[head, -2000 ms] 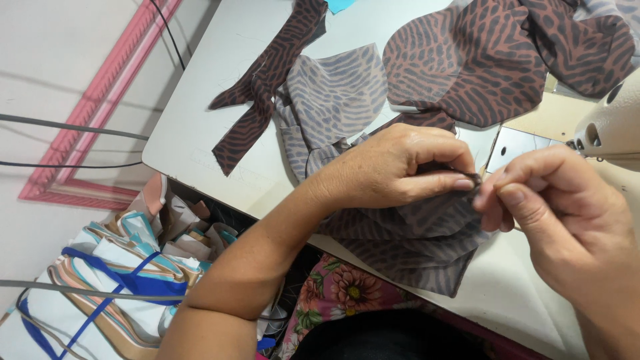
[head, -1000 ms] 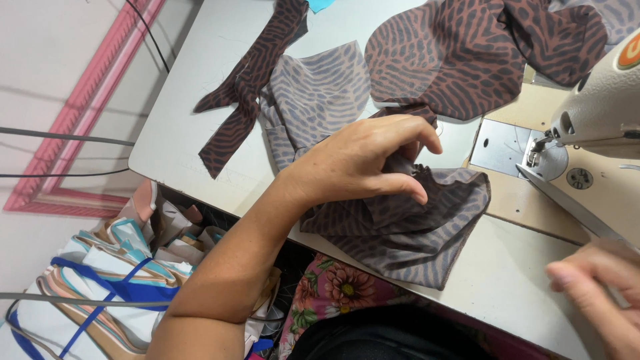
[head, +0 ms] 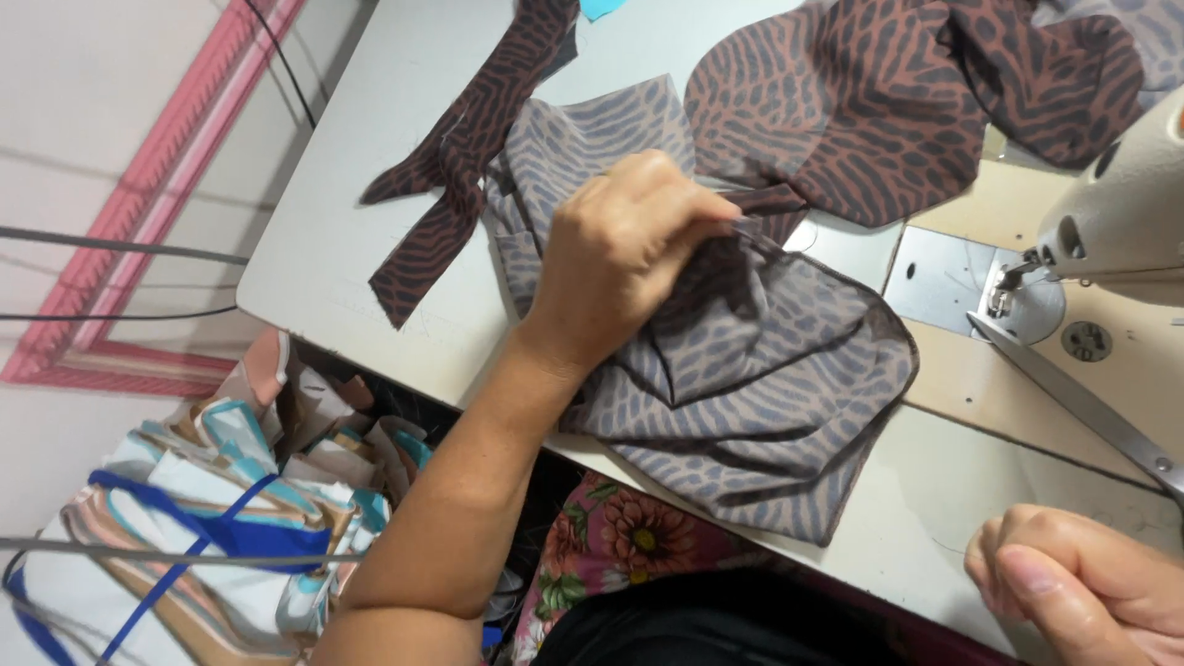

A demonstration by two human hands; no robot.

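Note:
Between thumb and fingers, my left hand (head: 629,250) pinches the upper edge of a gray-blue animal-print fabric piece (head: 786,388), whose dark-edged folds spread over the table's front edge. My right hand (head: 1073,583) is at the lower right, fingers curled, touching no fabric; whether something small is in it cannot be told. Metal scissors (head: 1082,398) lie on the sewing machine bed, their tip beside the presser foot (head: 1004,291). Behind my left hand lies another gray-blue print piece (head: 601,139).
Brown-and-black print pieces lie at the back (head: 888,111) and at the left (head: 435,185) of the white table (head: 324,231). The sewing machine head (head: 1124,213) stands at the right. Below the left edge are bundled fabrics (head: 213,518); a pink frame (head: 139,203) leans by the wall.
Two seconds ago both hands met at the fabric's edge; my right hand has since moved away to the lower right. My left hand, apart-fingered over the cloth one second ago, now pinches its edge.

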